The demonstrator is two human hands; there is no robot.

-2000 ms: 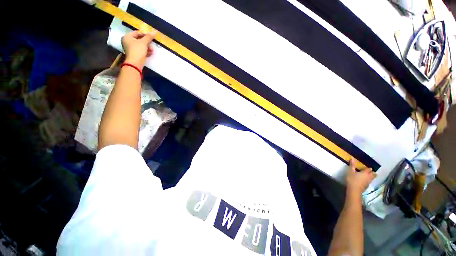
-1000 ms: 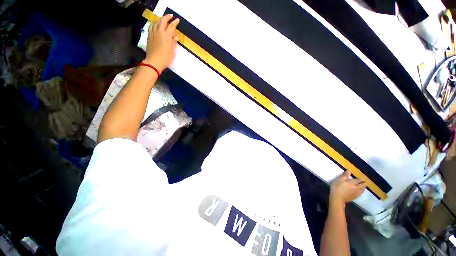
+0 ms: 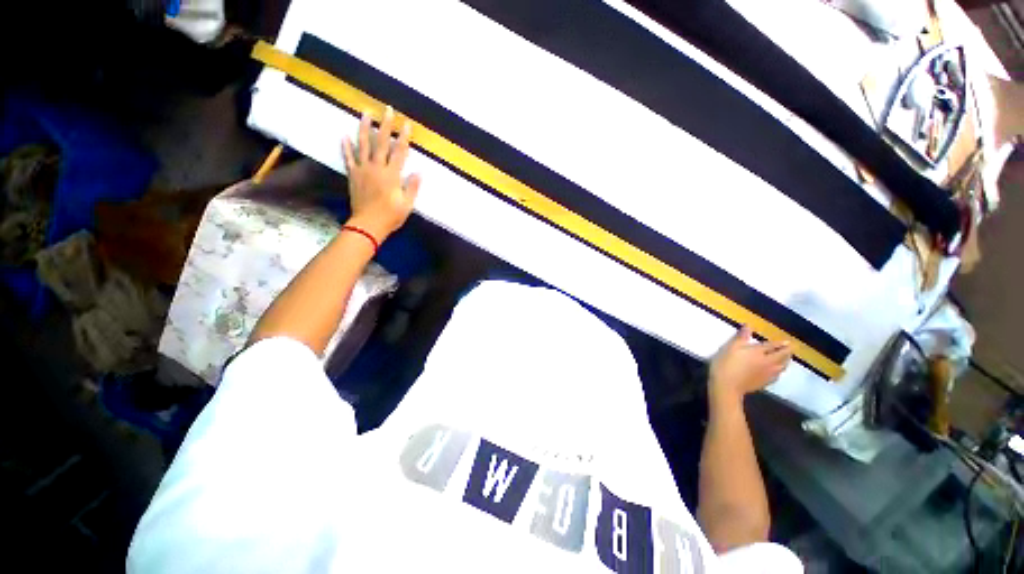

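A long yellow-orange template strip lies along a black fabric strip near the front edge of the white table. Black fabric shows along the far side of the template and as a thin line along its near side. My left hand lies with fingers spread, its fingertips on the template towards the left end. My right hand is near the right end, its fingertips at the template's near edge. Neither hand visibly grasps anything, though the right fingertips are small and partly unclear.
Wider black strips lie on the white table cover. A tray of small tools is at the far right. A dark iron rests on pale cloth at the right end. A patterned box stands below left.
My left hand has moved inward from the template's left end and its fingers have spread flat. My right hand has shifted slightly left along the template. The view has shifted too.
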